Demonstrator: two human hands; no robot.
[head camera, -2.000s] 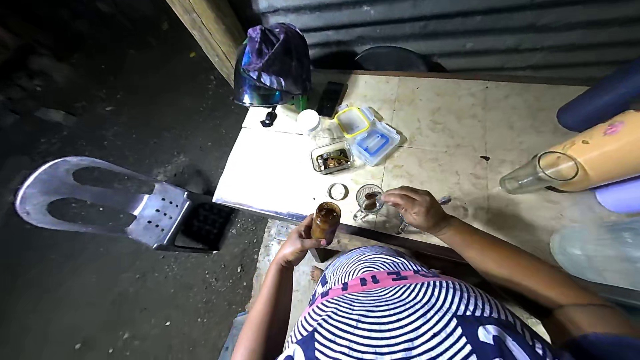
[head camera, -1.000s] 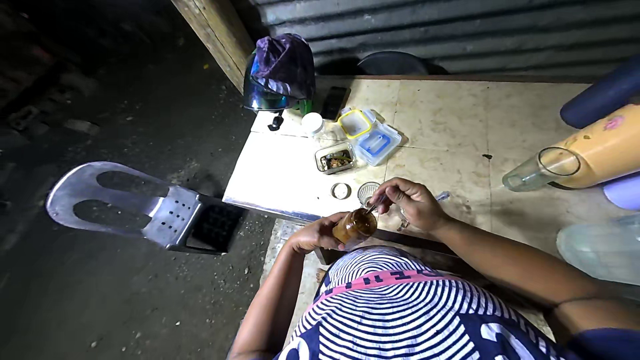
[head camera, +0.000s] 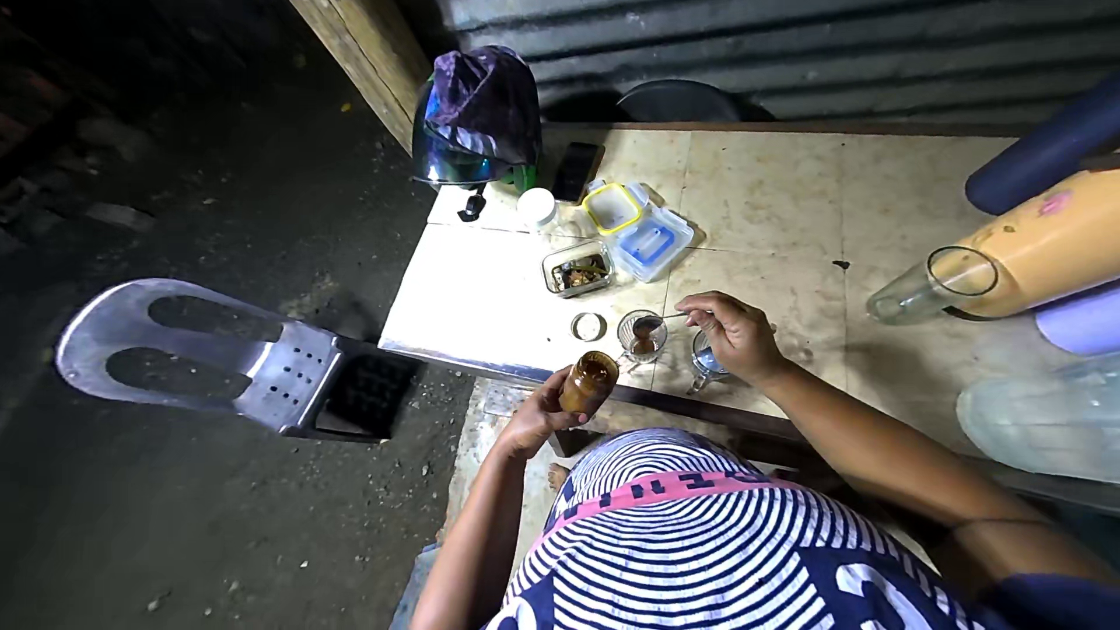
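My left hand (head camera: 544, 415) holds an uncapped glass jar (head camera: 589, 385) of brown contents, tilted, just off the table's front edge. In my right hand (head camera: 733, 331) is a metal spoon (head camera: 672, 316), its bowl carrying brown powder over a ribbed glass cup (head camera: 641, 348). Brown stuff shows at the cup, though whether it lies inside or on the spoon is hard to tell. A second glass cup (head camera: 707, 357) stands partly hidden under my right hand. The jar's round lid (head camera: 588, 326) lies left of the first cup.
Behind the cups are a glass container of food (head camera: 578, 269), clear lids with blue and yellow seals (head camera: 652, 241), a white-capped jar (head camera: 537, 208), a phone (head camera: 577, 171) and a cloth-topped helmet (head camera: 479, 122). An empty drinking glass (head camera: 932, 284) lies near pitchers (head camera: 1046, 236) at right; a plastic chair (head camera: 201, 354) stands left.
One second ago the spoon was at the jar's mouth; now my right hand holds it over the ribbed cup. The jar in my left hand has moved left, away from the spoon.
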